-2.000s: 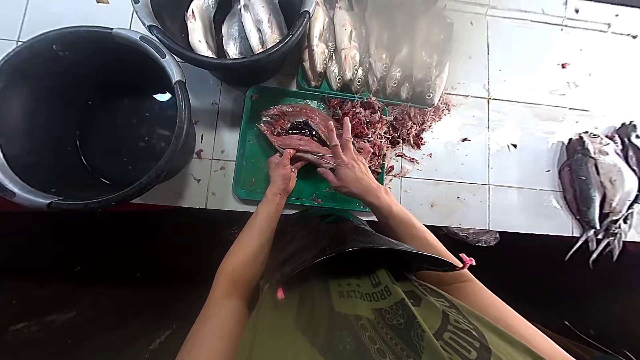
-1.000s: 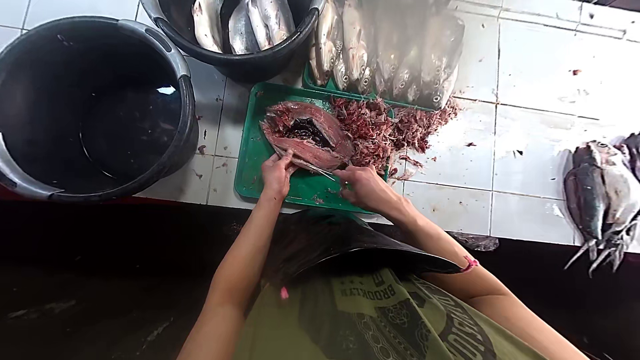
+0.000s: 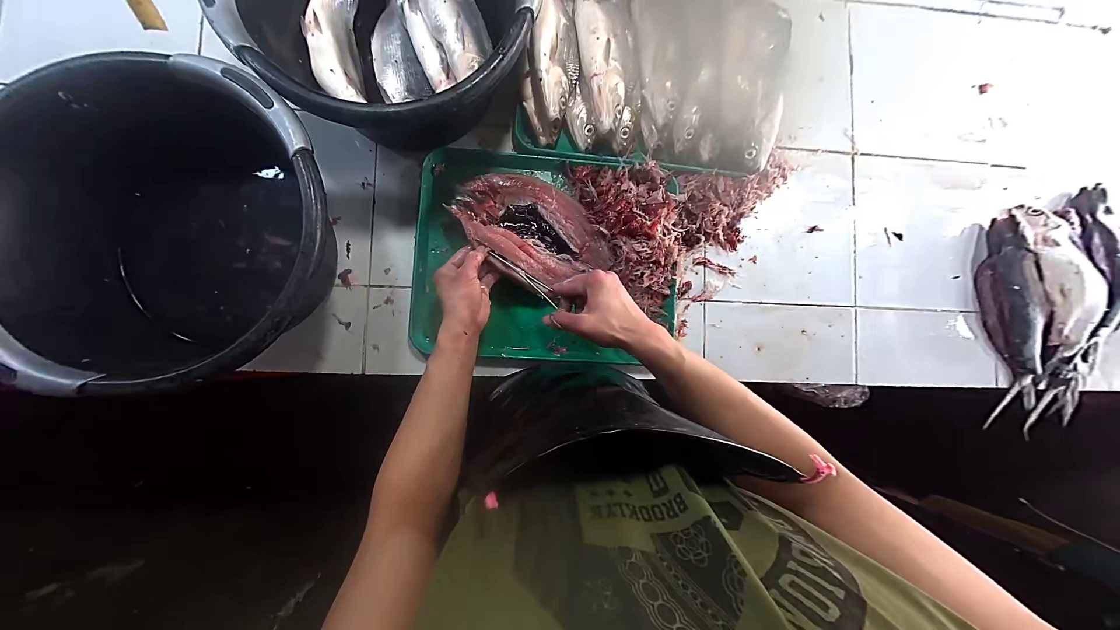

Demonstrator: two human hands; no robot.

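Note:
An opened fish [image 3: 534, 223], pink flesh with a dark belly cavity, lies on a green plastic tray [image 3: 425, 306]. My left hand [image 3: 464, 289] presses its fingertips on the fish's lower left edge. In my right hand [image 3: 604, 306], at the lower right edge of the fish, is a thin metal tool [image 3: 525, 280], perhaps tweezers; its far end reaches toward my left fingers. A heap of reddish shredded fish scraps [image 3: 639, 227] lies right of the fish, partly on the tray and partly on the tiles.
A large black tub [image 3: 315, 219] holding dark liquid stands on the left of the white tiled counter [image 3: 779, 341]. Behind is another black tub [image 3: 420, 114] with several fish. Whole fish [image 3: 604, 70] lie on a second green tray, and split fish [image 3: 1041, 289] at the far right.
My right hand was spread over the fish two seconds ago; it then moved to the lower right edge and closed its fingers on the thin tool. My left hand stays by the lower left edge.

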